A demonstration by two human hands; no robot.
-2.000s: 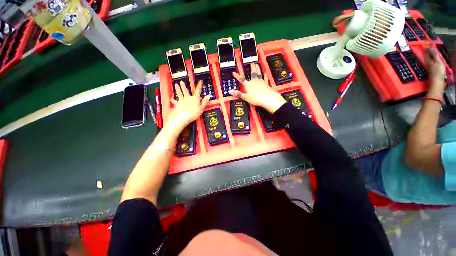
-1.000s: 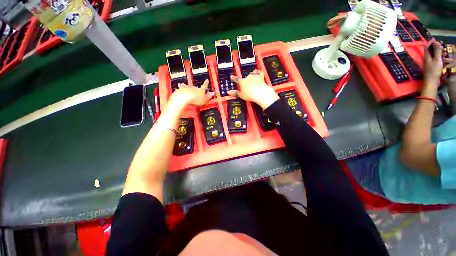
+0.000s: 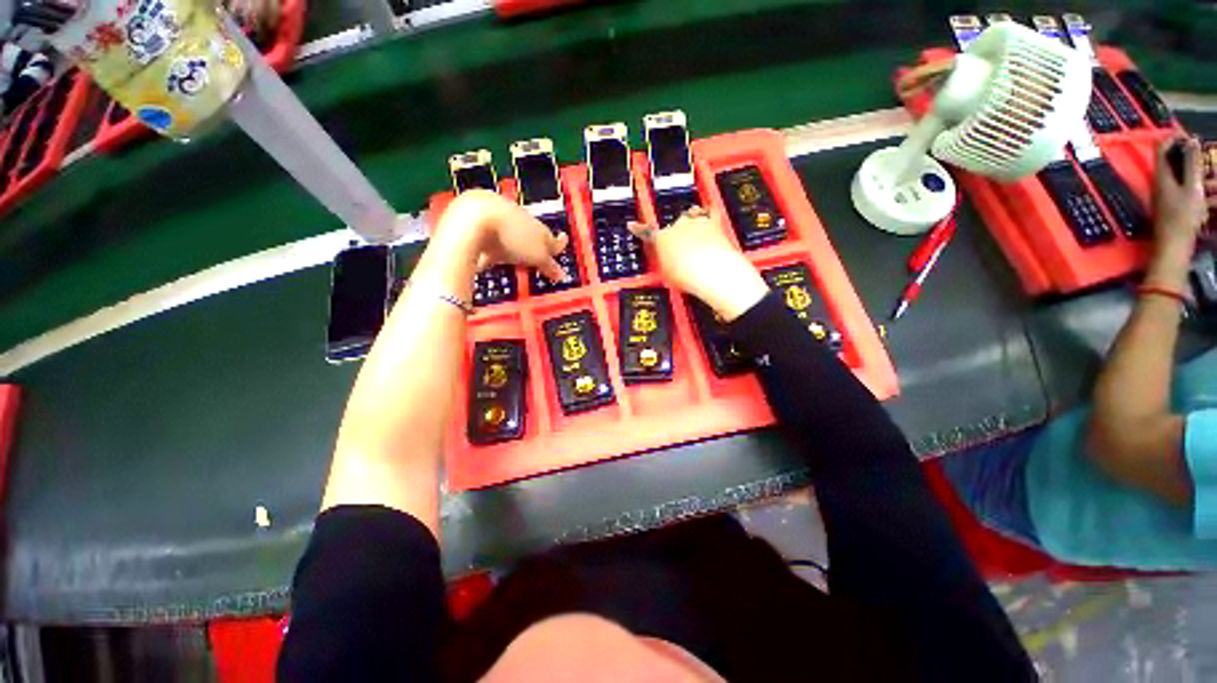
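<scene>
A red-orange phone tray point(image 3: 601, 434) lies on the bench. Several flip phones in its back row stand open, with dark screens in pale frames, such as the one at the middle point(image 3: 609, 163). A closed black flip phone point(image 3: 750, 207) lies at the back right. Closed phones with gold emblems, such as this flip phone point(image 3: 577, 363), fill the front row. My left hand point(image 3: 514, 235) is bent over the keypads of the left open phones, fingertips down. My right hand point(image 3: 694, 254) is over the keypads of the right open phones and partly hides one. Neither hand grasps a phone.
A smartphone point(image 3: 358, 302) lies left of the tray. A desk fan point(image 3: 902, 190) and a red pen point(image 3: 922, 264) are right of it. A pen cup point(image 3: 160, 70) is on the grey post point(image 3: 314, 140). Beside me, a person's hand point(image 3: 1174, 194) is at another tray point(image 3: 1034, 254).
My left hand has risen and turned, its fingers now pointing down right onto a keypad. My right hand remains over the right keypads. The view has shifted slightly.
</scene>
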